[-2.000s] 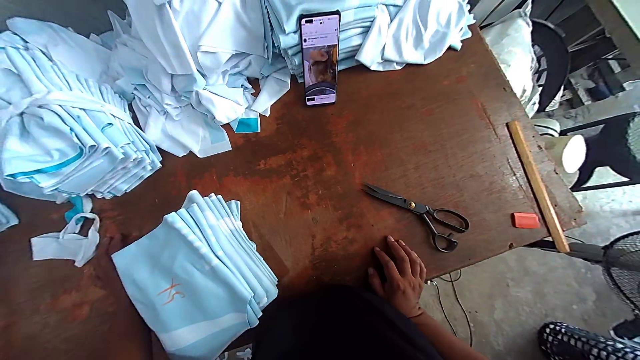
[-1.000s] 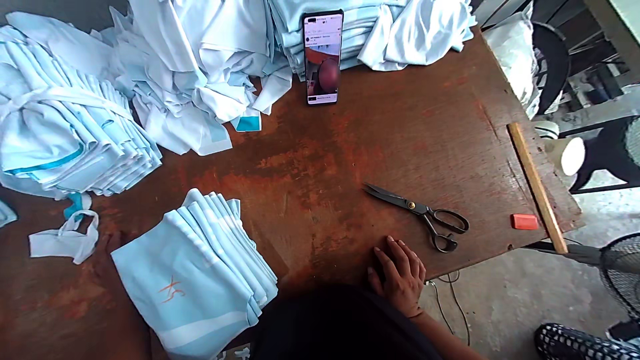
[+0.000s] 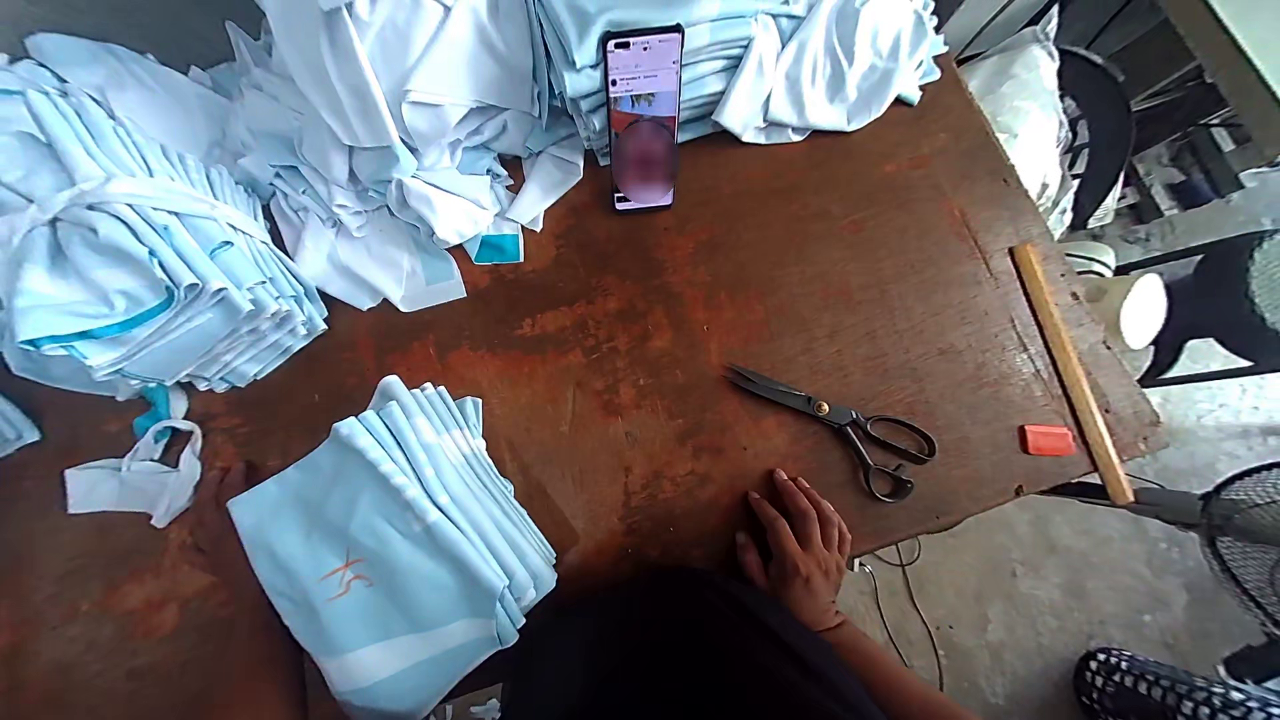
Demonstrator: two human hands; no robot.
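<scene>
My right hand [image 3: 800, 545] rests palm down on the wooden table near its front edge, fingers slightly spread, holding nothing. Just beyond its fingertips lie black-handled tailor's shears [image 3: 840, 425], their blades pointing up and left. My left hand does not show. A folded stack of light blue fabric pieces [image 3: 400, 550] with an orange mark on top lies at the front left. A smartphone [image 3: 643, 120] with a lit screen leans upright against folded pale blue cloth [image 3: 700, 80] at the back.
A tied bundle of fabric [image 3: 150, 260] and loose white cloth [image 3: 400, 130] cover the table's back left, near a white fabric scrap [image 3: 130, 485]. A wooden strip [image 3: 1070, 370] and a red block [image 3: 1048, 440] lie at right. Beyond the edge are a fan [image 3: 1245, 540] and cables [image 3: 910, 600].
The picture on the smartphone's screen has changed. My right hand, the shears and the fabric stacks have not moved.
</scene>
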